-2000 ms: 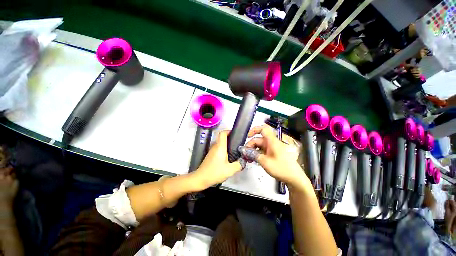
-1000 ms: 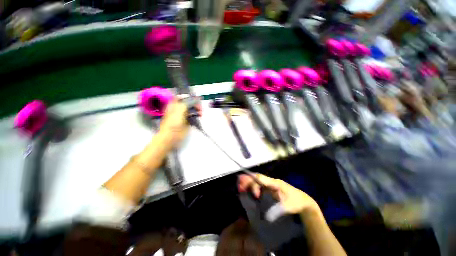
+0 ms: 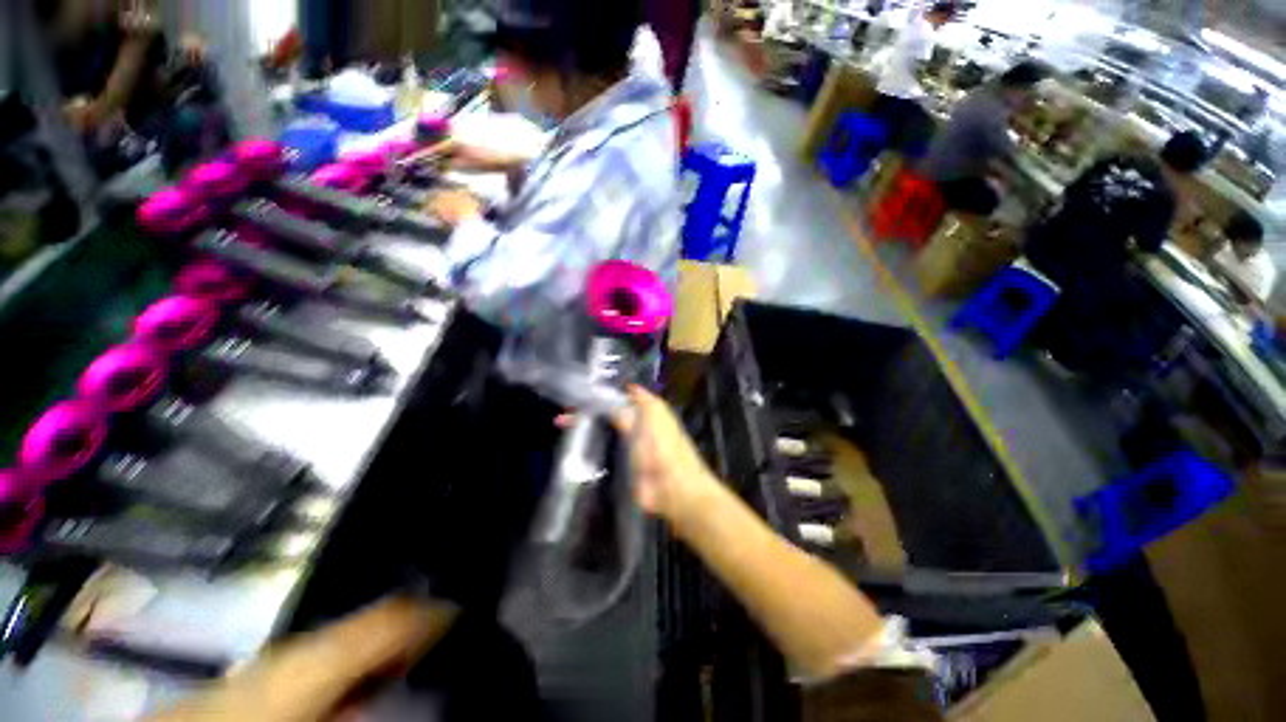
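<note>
A hair dryer with a magenta outlet ring is held upright over the gap beside the bench. My right hand is closed around its handle. A thin translucent sheet or bag seems to hang around the lower handle, but blur hides the detail. My left hand is low at the left, badly blurred; its fingers and anything in them cannot be made out. Several more dryers lie in a row on the white worktop, magenta rings towards the green belt.
A large black bin stands on the right, with pale cylinders inside. A person in a light checked shirt sits at the bench just ahead. Blue stools and other workers are beyond the aisle. A dark tool lies at the worktop's lower left.
The view has swung right, from the bench to the bin and aisle. The single dryer was in my left hand over the bench; a dryer is now in my right hand beside it.
</note>
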